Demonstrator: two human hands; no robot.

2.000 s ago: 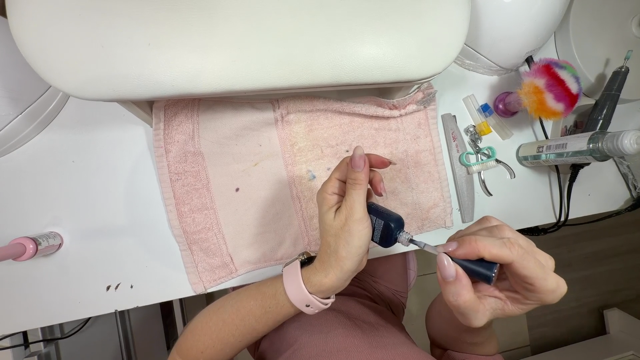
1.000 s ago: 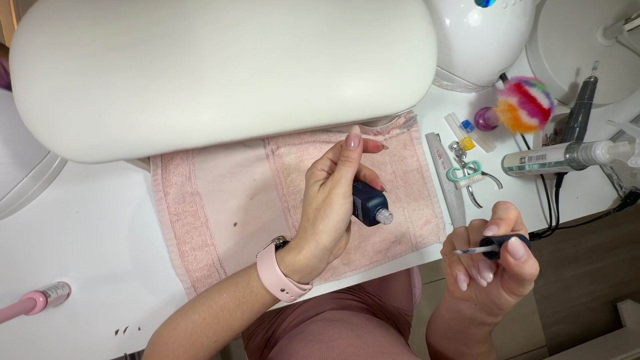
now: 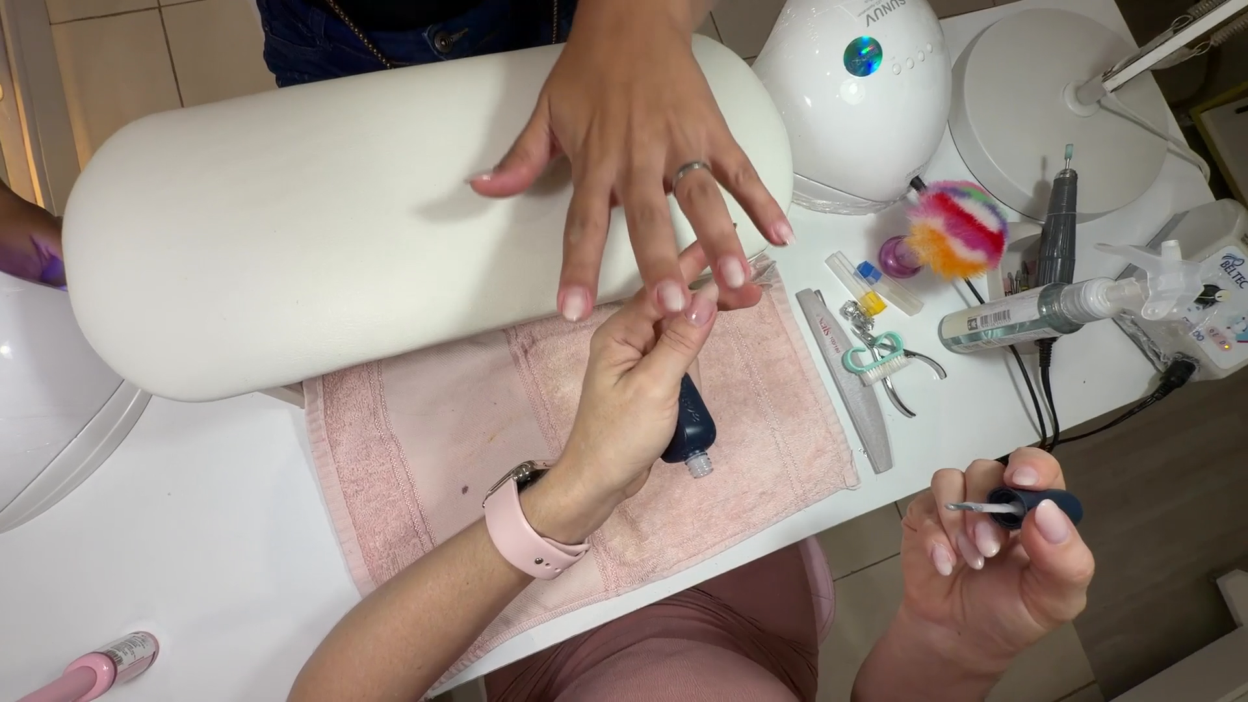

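My left hand [image 3: 634, 400] holds an uncapped dark blue nail polish bottle [image 3: 690, 424] against its palm, the neck pointing down toward the table's near edge. Its thumb and fingertips meet the middle fingertips of another person's hand [image 3: 643, 146], which reaches palm down over the white armrest cushion [image 3: 322, 224] and wears a ring. At the lower right, my right hand [image 3: 994, 546] grips the bottle's dark cap [image 3: 1048, 507], with the brush [image 3: 983, 507] pointing left, away from the nails. A pink towel [image 3: 458, 468] lies below my left hand.
Right of the towel lie a grey nail file [image 3: 848, 390], a nail brush [image 3: 882, 363] and metal nippers [image 3: 921, 363]. Beyond them are a pump bottle [image 3: 1014, 317], a fluffy multicoloured ball [image 3: 957, 229], an electric nail drill [image 3: 1058, 229] and a white nail lamp [image 3: 858, 107]. A pink bottle [image 3: 117, 663] lies lower left.
The other person's hand has come in over the cushion, and my left fingers now touch it. Two seconds ago the brush was at the bottle's neck; it has since moved away to the right.
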